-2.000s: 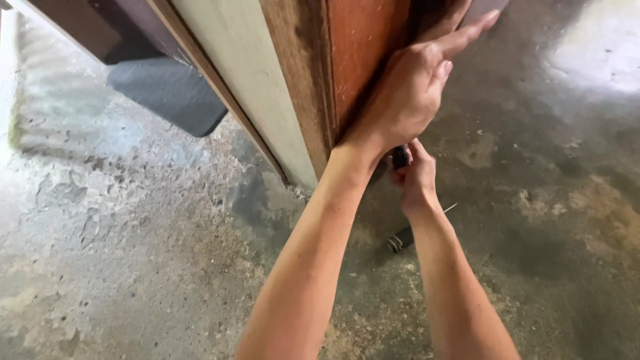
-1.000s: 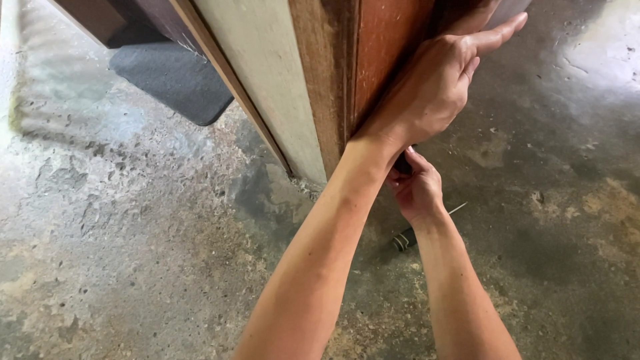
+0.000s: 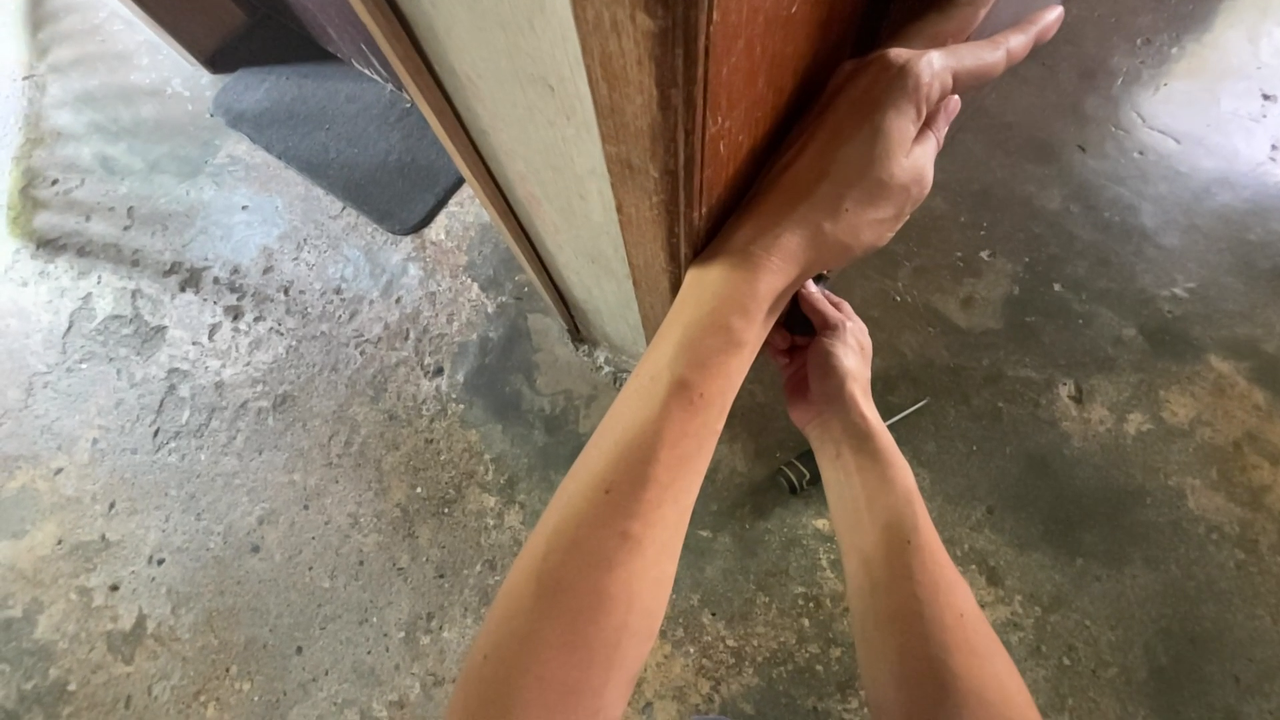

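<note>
My left hand (image 3: pixel 870 150) lies against the face of a reddish-brown wooden panel (image 3: pixel 750 80), its fingers pointing up and right; what its far side touches is hidden. Below it, my right hand (image 3: pixel 825 360) has its fingers closed around a small black object (image 3: pixel 800 318), perhaps a tool handle, mostly hidden behind my left wrist. On the concrete floor, a screwdriver (image 3: pixel 800 472) with a black handle and thin metal shaft lies partly behind my right forearm.
A wooden frame post (image 3: pixel 645 150) and a pale wall panel (image 3: pixel 520 130) adjoin the reddish panel. A dark grey mat (image 3: pixel 345 140) lies at upper left on the worn concrete floor (image 3: pixel 300 480).
The view has shifted slightly. Both hands keep nearly the same place at the wooden panel, and the screwdriver still lies on the floor.
</note>
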